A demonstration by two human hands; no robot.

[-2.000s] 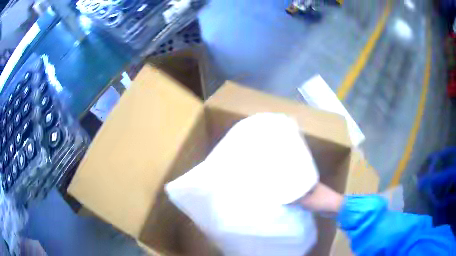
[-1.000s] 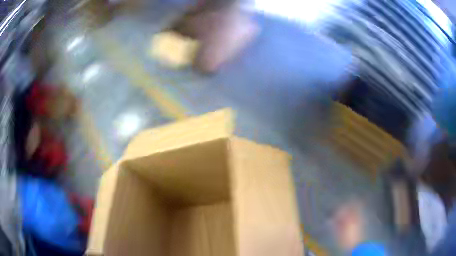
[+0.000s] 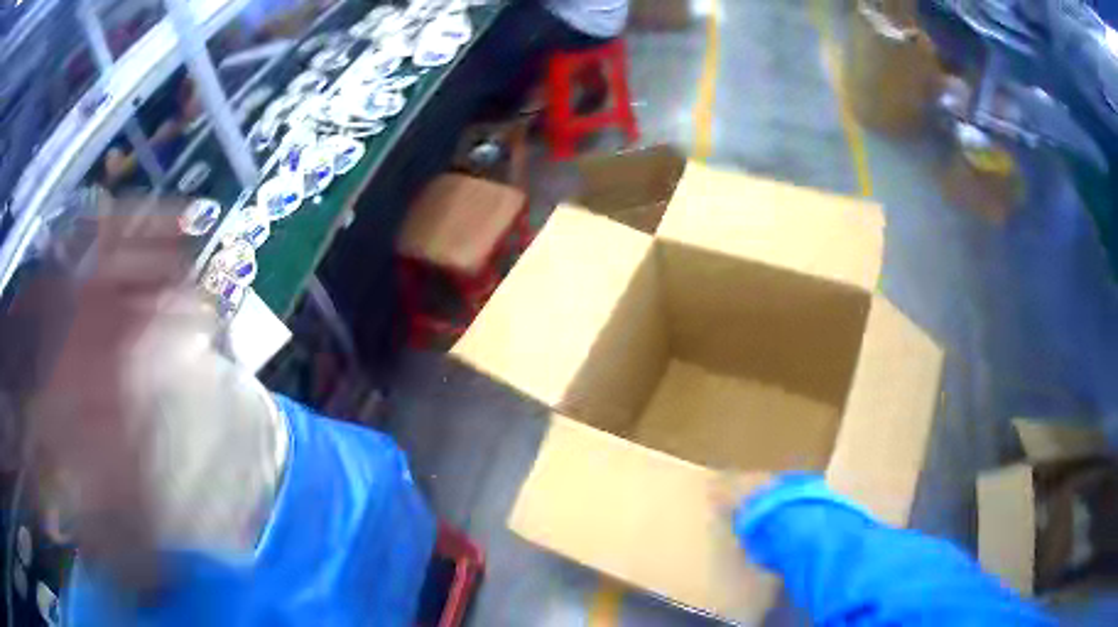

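Observation:
A large open cardboard carton [image 3: 756, 423] fills the middle of the view, its flaps spread outward and its inside empty. My right hand [image 3: 736, 500] is at the near flap, low and right of centre, with a blue sleeve behind it. The hand is blurred and blends with the cardboard; it appears closed on the flap's edge, but the fingers are not distinct. My left hand is not visible.
A blurred person in a blue sleeve [image 3: 349, 508] is close at left, by a red stool [image 3: 460, 578]. A green line [image 3: 313, 239] carries many shells. Boxed stool and red stool [image 3: 591, 98] stand behind; another carton [image 3: 1008, 521] is at right.
The white bag seen earlier in a carton is out of view. The view has swung towards the line, and the empty carton now shows its whole opening. My right hand has come to its near flap.

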